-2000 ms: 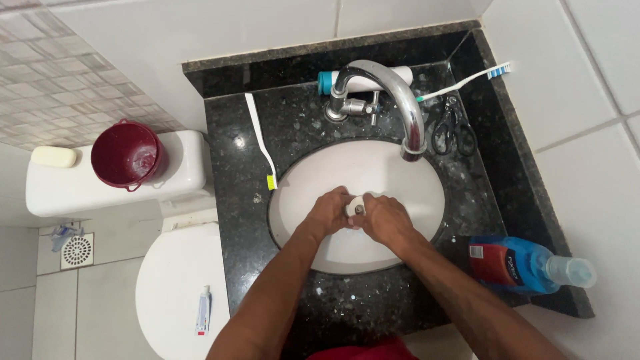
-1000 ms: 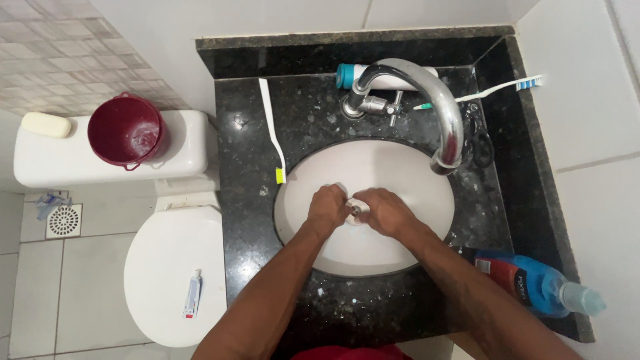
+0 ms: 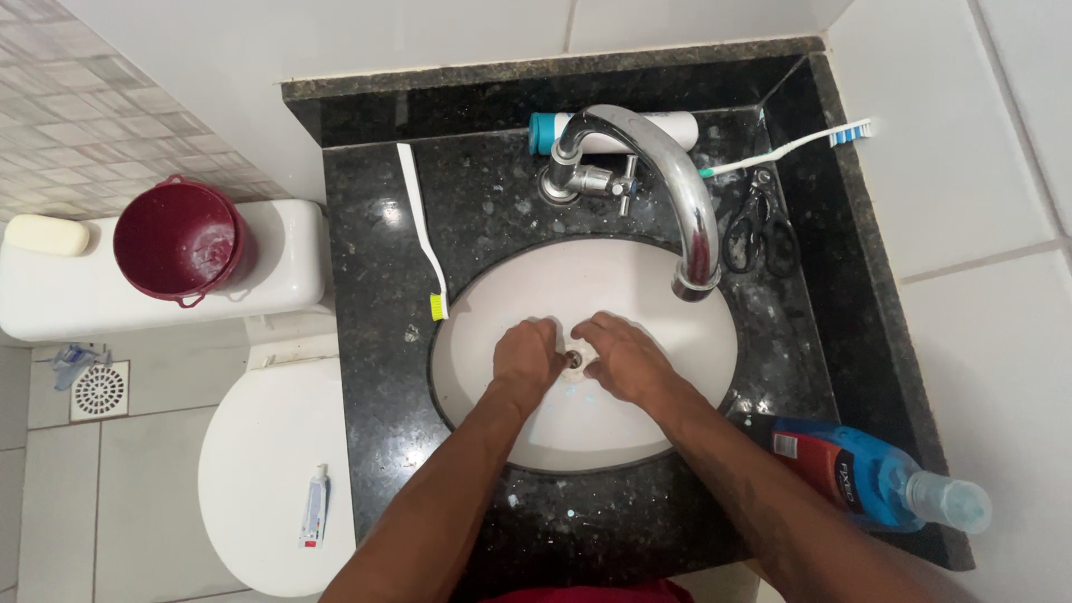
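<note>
Both hands are down in the white oval sink basin, on either side of its drain. My left hand has its fingers curled, the thumb at the drain's left edge; whether anything is in it is hidden. My right hand faces it from the right, thumb and fingers apart around the drain's pale rim, with nothing visible between them. Small bluish flecks lie on the basin below the drain. A chrome faucet arches above the right hand, and no water is seen running.
On the black stone counter are a white toothbrush, black scissors, a capped tube and a blue bottle. Another toothbrush leans rightward. Left stand a toilet with toothpaste, a maroon bucket and soap.
My right hand's thumb and fingers have spread apart beside the drain. Both hands were close together at the drain two seconds ago, and more of its rim shows now.
</note>
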